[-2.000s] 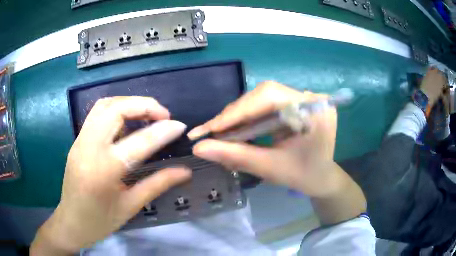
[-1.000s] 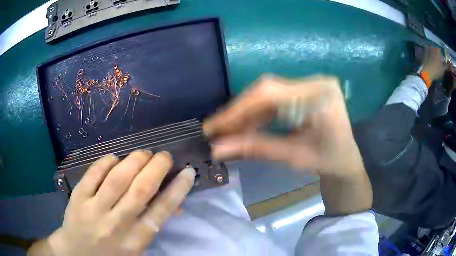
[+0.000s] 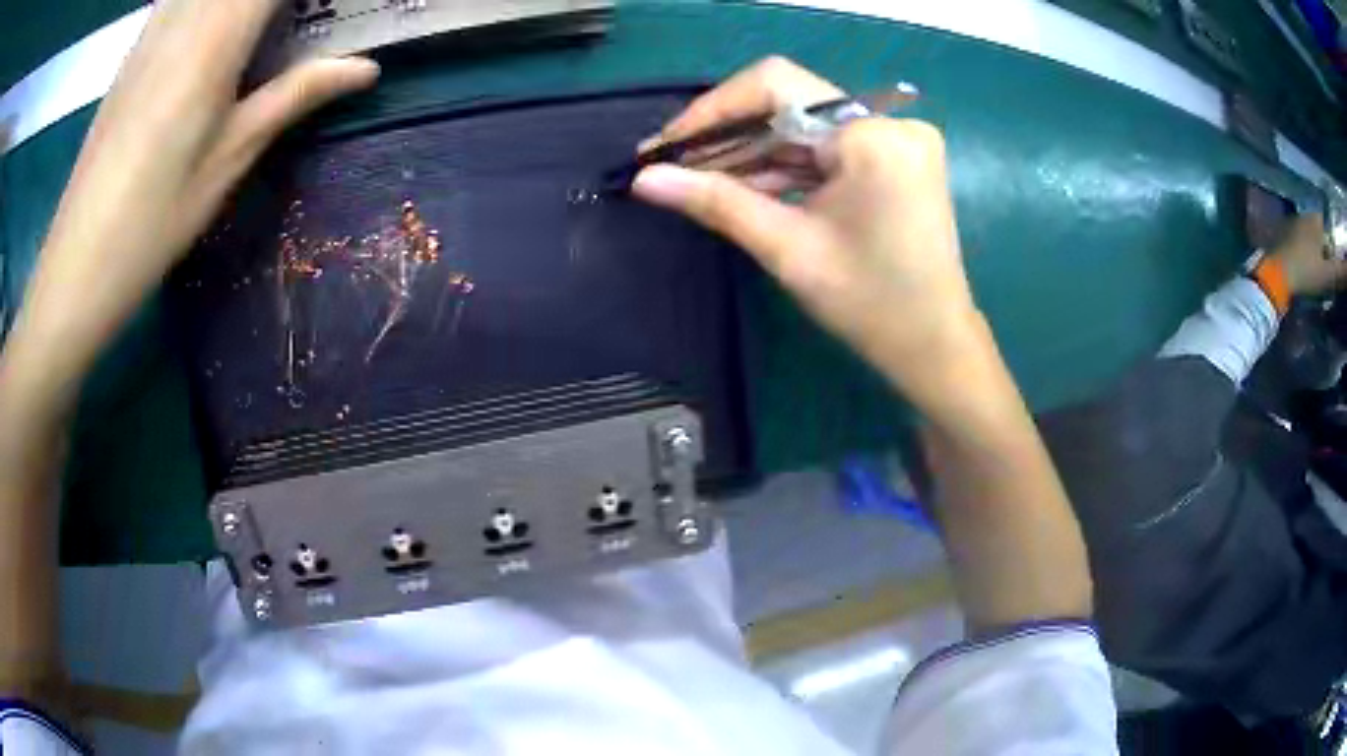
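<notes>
My right hand (image 3: 842, 207) holds the tweezers (image 3: 739, 143) over the right part of the black tray (image 3: 650, 325); their dark tips point left, beside a tiny pale bit on the tray whose nature I cannot tell. A heap of orange-copper coils (image 3: 421, 244) with thin leads lies in the tray's left half. The grey fixture (image 3: 458, 554) rests at the tray's near edge, with several bright metal bits in its dark cut-outs. My left hand (image 3: 222, 118) is at the upper left, reaching to a second fixture (image 3: 458, 22) at the top; its fingertips are partly cut off.
The green mat (image 3: 1034, 222) surrounds the tray, with a white strip (image 3: 886, 45) behind it. Another person's arm in a grey sleeve (image 3: 1167, 473) with an orange wristband is at the right. A blue thing (image 3: 883, 490) lies below the mat.
My left hand has left the near fixture and moved up to the far one. My right hand has moved up from the near fixture over the tray with the tweezers. The near fixture's face is now uncovered.
</notes>
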